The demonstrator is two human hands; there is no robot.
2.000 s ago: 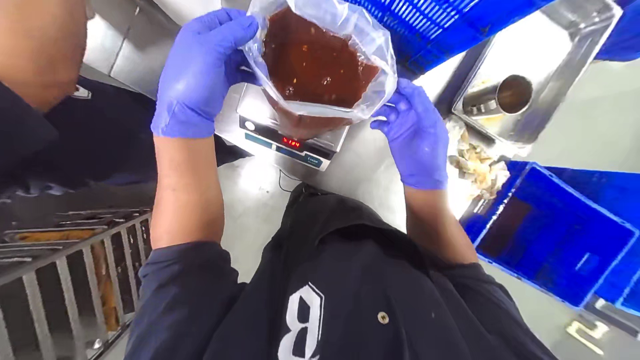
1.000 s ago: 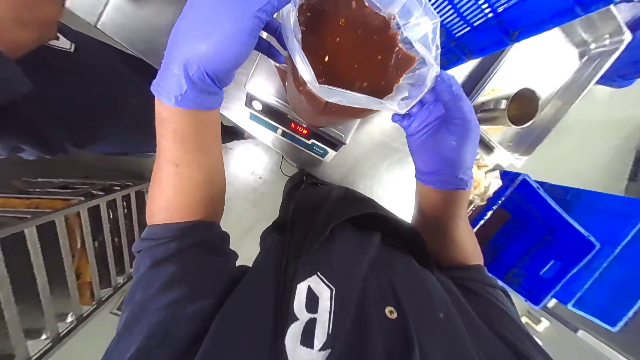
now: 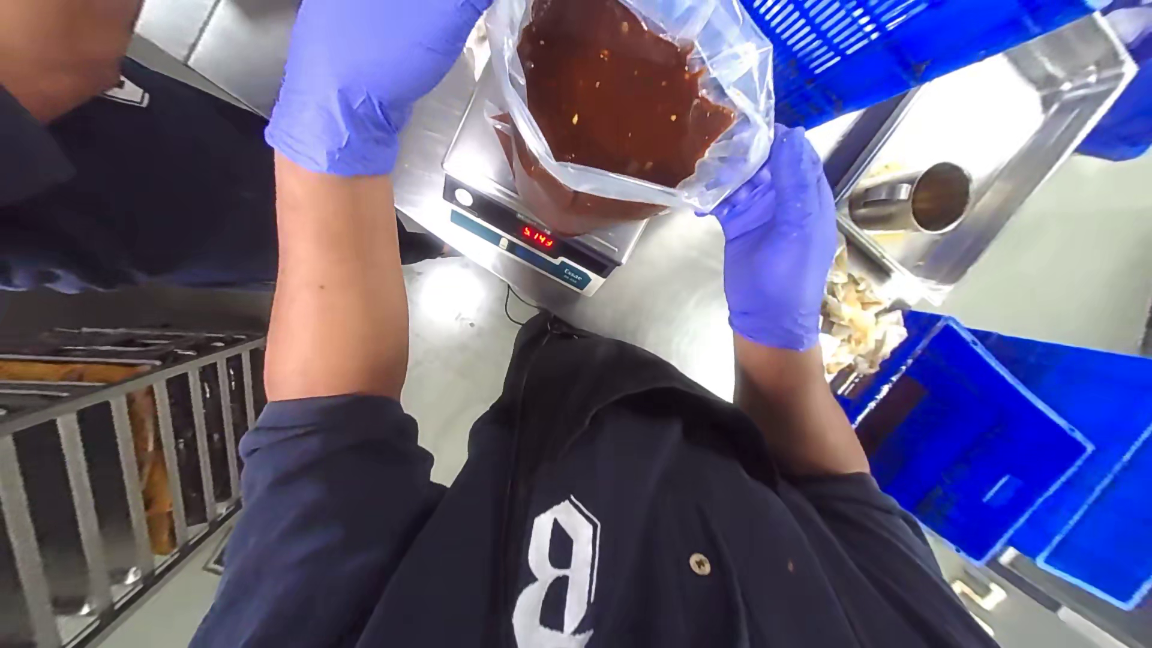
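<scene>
A clear plastic bag of dark reddish-brown sauce with small light flecks stands with its mouth wide on a digital scale with a lit red display. My left hand, in a purple glove, is at the bag's left rim; its fingertips are cut off by the top edge or hidden. My right hand, gloved alike, grips the bag's right rim, its fingers partly behind the plastic. The scale rests on a steel table.
On the right, a steel cup lies in a metal tray near crumpled pale material. Blue crates stand lower right, another above. A person in dark clothing is at left, above a metal rack.
Both hands have stayed at the bag's rim while its mouth has shifted and tilted to the right. The bag's lower part remains over the scale, and the display reading has changed.
</scene>
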